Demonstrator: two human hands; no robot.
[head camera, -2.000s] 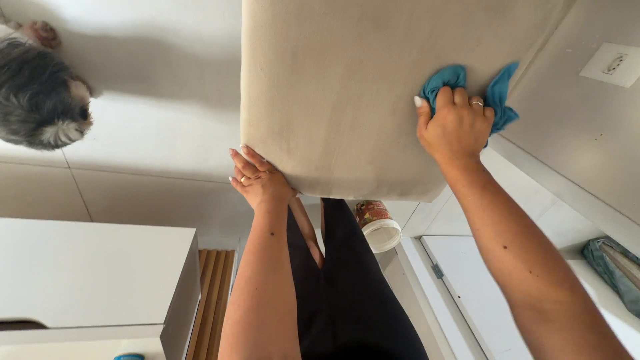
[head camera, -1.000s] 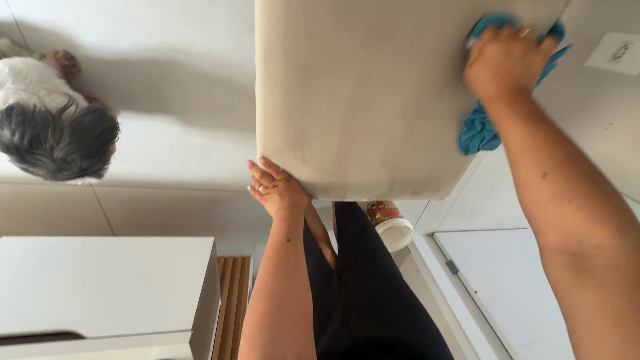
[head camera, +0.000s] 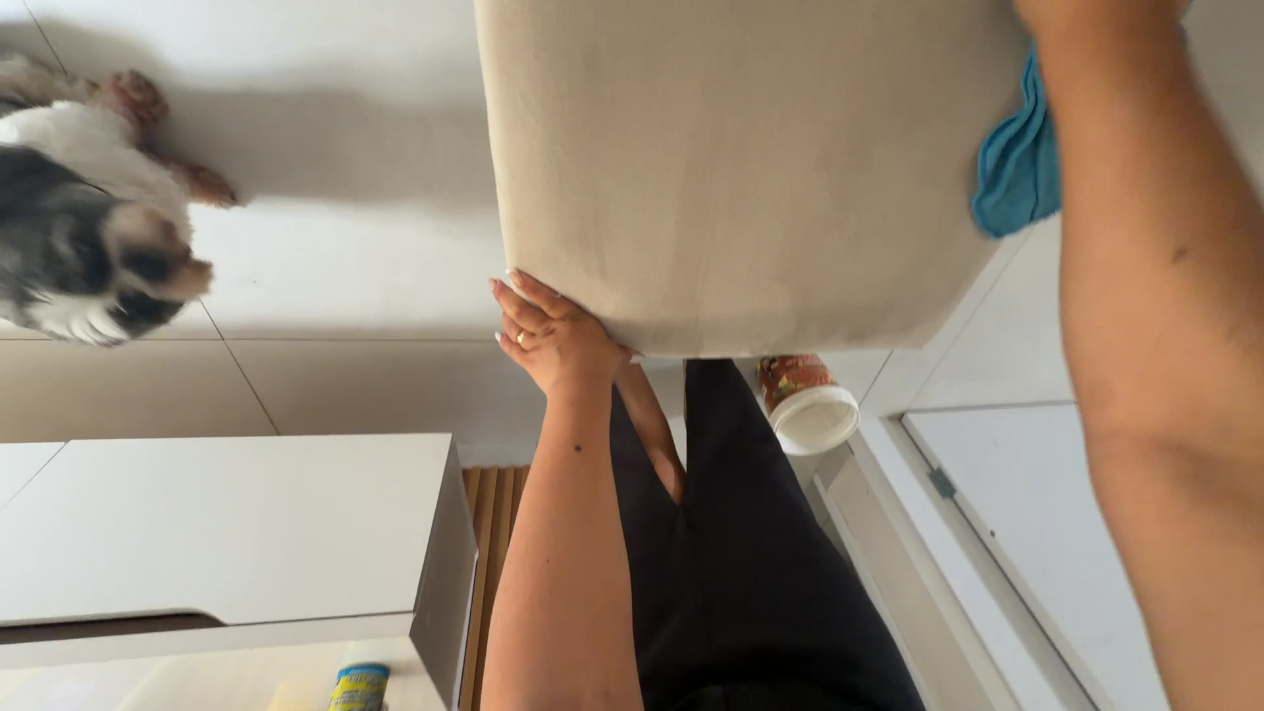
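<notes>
A beige fabric-covered panel (head camera: 750, 178), perhaps a cushion or seat part, fills the upper middle, with faint darker streaks on its face. My left hand (head camera: 563, 336) rests on its lower left corner, fingers spread over the edge, holding nothing that shows. At the top right, my right hand (head camera: 1101, 12) is mostly cut off by the frame's edge. A blue cloth (head camera: 1017, 168) hangs below it, against the panel's right edge; the fingers are out of sight.
A dog (head camera: 99, 217) is on the tiled floor at the upper left. An empty-looking plastic tub (head camera: 815, 420) stands beside my leg. A white cabinet (head camera: 227, 523) is at the lower left, with a small yellow-blue can (head camera: 359, 686) near it. A white door (head camera: 1047, 513) is at right.
My right hand has moved with the blue cloth from the panel's face to its right edge and farther up. My left hand stays at the corner. The dog has turned its head.
</notes>
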